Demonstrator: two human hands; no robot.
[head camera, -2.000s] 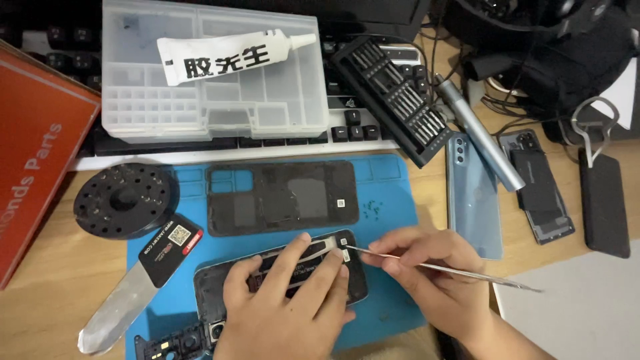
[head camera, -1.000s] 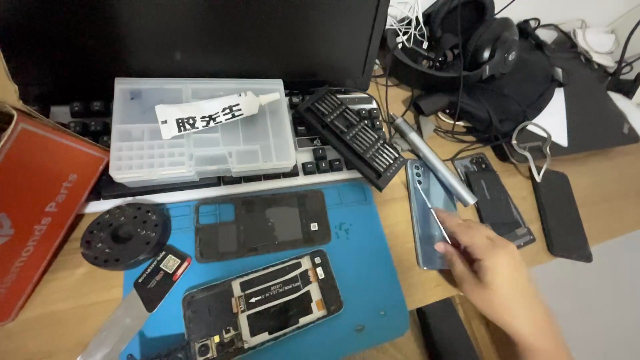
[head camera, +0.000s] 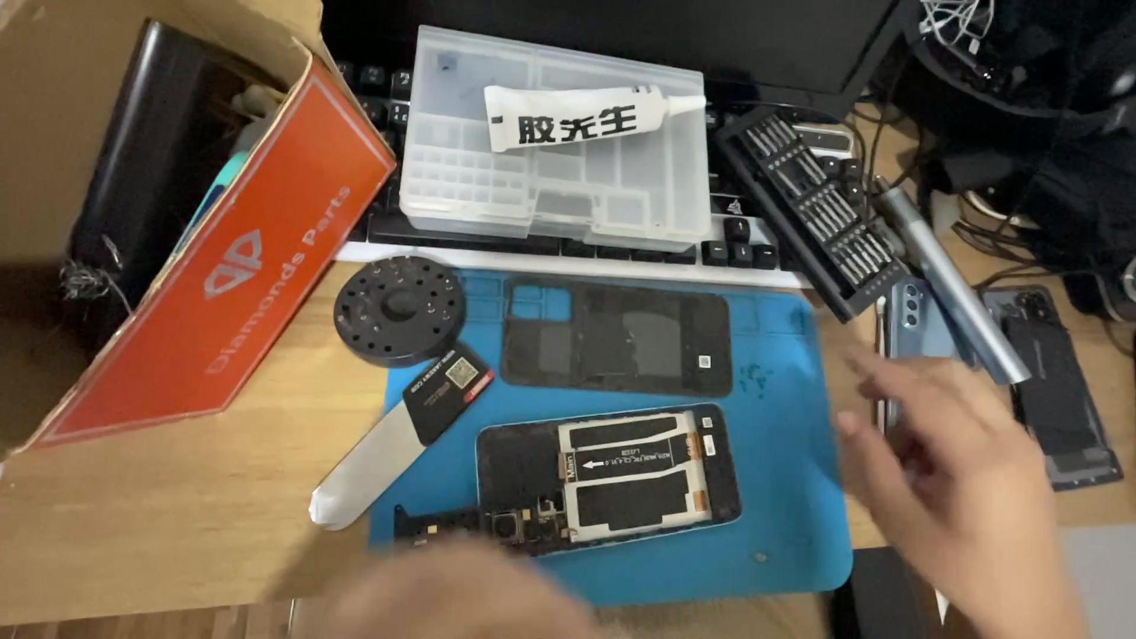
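Observation:
An opened smartphone (head camera: 621, 479) lies on a blue silicone work mat (head camera: 790, 515), its white-and-black flex boards showing and a part jutting from its lower left. Above it rests a dark phone back cover (head camera: 621, 337). My right hand (head camera: 950, 479), blurred and with fingers apart, is over the mat's right edge, near a blue smartphone (head camera: 912, 311); it holds nothing visible. A thin metal tool (head camera: 880, 355) lies along that phone's left side. My left hand (head camera: 453, 590) is a blur at the bottom edge, just below the opened phone; its fingers cannot be made out.
A metal pry blade (head camera: 373, 461) and a round black bit holder (head camera: 399, 311) lie left, by an orange-sided carton (head camera: 284, 266). Behind are a clear organizer box (head camera: 621, 186) with a glue tube (head camera: 577, 117), a keyboard, a screwdriver bit case (head camera: 812, 213) and an electric screwdriver (head camera: 958, 284).
The metal tool was in my right hand and now lies beside the blue phone. My left hand, on the opened phone two seconds ago and out of view one second ago, shows at the bottom.

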